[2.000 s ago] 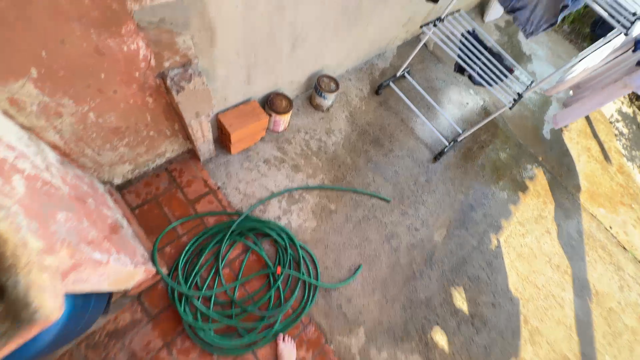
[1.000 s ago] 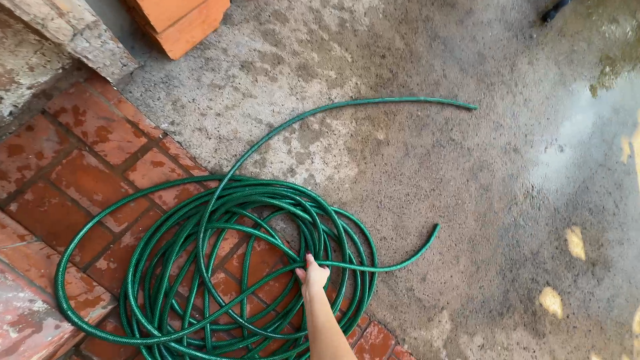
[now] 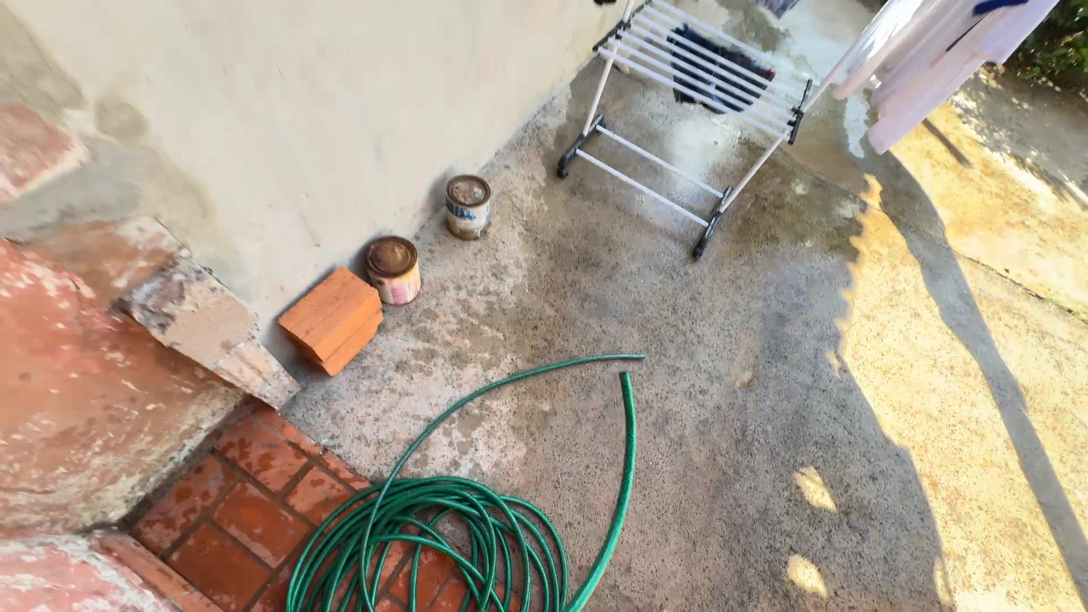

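Note:
A green garden hose (image 3: 484,501) lies coiled at the bottom centre, partly on red floor tiles and partly on concrete. One end reaches out over the concrete in a long curve. The other end (image 3: 627,425) rises from the bottom edge beside the coil and looks thicker, so nearer the camera; what holds it up, if anything, is out of the picture. Neither my left hand nor my right hand shows in the frame.
Orange hollow bricks (image 3: 331,319) and two rusty-lidded paint cans (image 3: 395,272), (image 3: 468,206) stand along the plaster wall (image 3: 340,110). A white metal drying rack (image 3: 650,161) with dark cloth stands beyond, light cloth (image 3: 943,76) hanging at upper right. A broken wall edge (image 3: 204,314) juts out at left.
The hand that gripped the coil one second ago is out of view. The shorter hose end, which pointed right along the concrete, now curves upward toward the other end. The view has shifted widely.

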